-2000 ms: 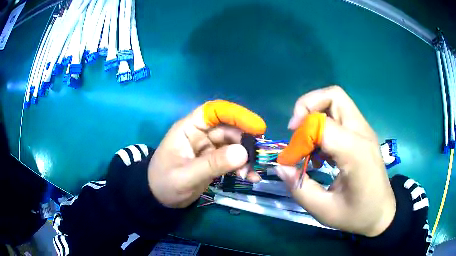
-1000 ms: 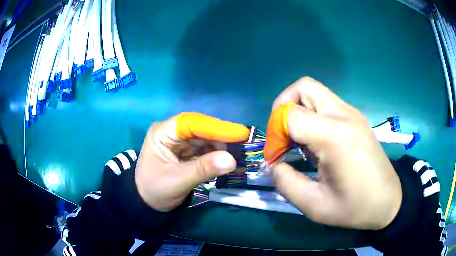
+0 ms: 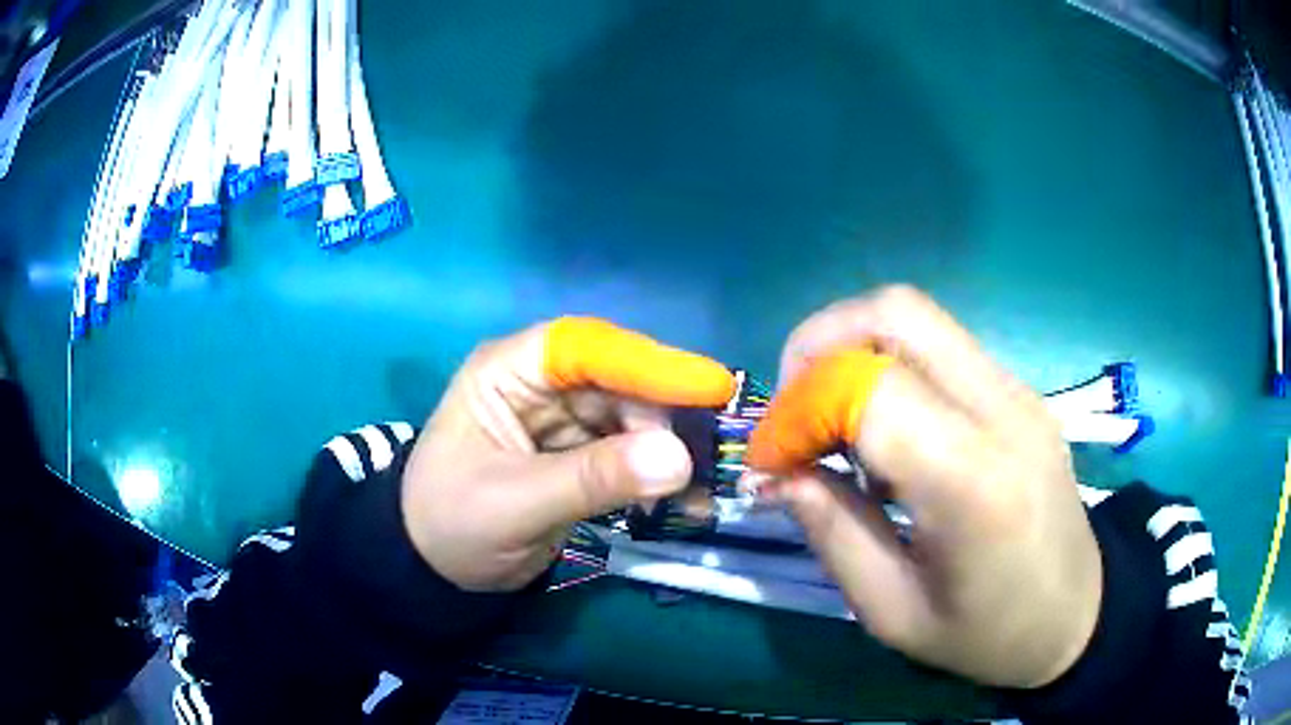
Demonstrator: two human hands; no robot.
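My left hand (image 3: 531, 460), with an orange finger cot on its index finger, pinches a small black connector housing (image 3: 694, 442) between index finger and thumb. Thin coloured wires (image 3: 733, 439) run from the housing toward my right hand (image 3: 942, 489). My right hand, also with an orange cot, has its index finger and thumb pinched on the wires close to the housing; the exact wire is hidden by the fingertips. White harness lengths with blue connectors (image 3: 1121, 385) stick out to the right behind my right hand. Another white length (image 3: 722, 569) lies below my hands.
A fanned bundle of white harnesses (image 3: 290, 106) with blue connectors lies at the upper left of the green bench (image 3: 467, 283). More white lengths (image 3: 1260, 184) lie at the right edge. A white printed label sheet (image 3: 507, 705) shows at the near edge.
My right hand has come closer to the housing than two seconds ago, and a red wire that showed below its fingertips is no longer visible. The view has shifted slightly.
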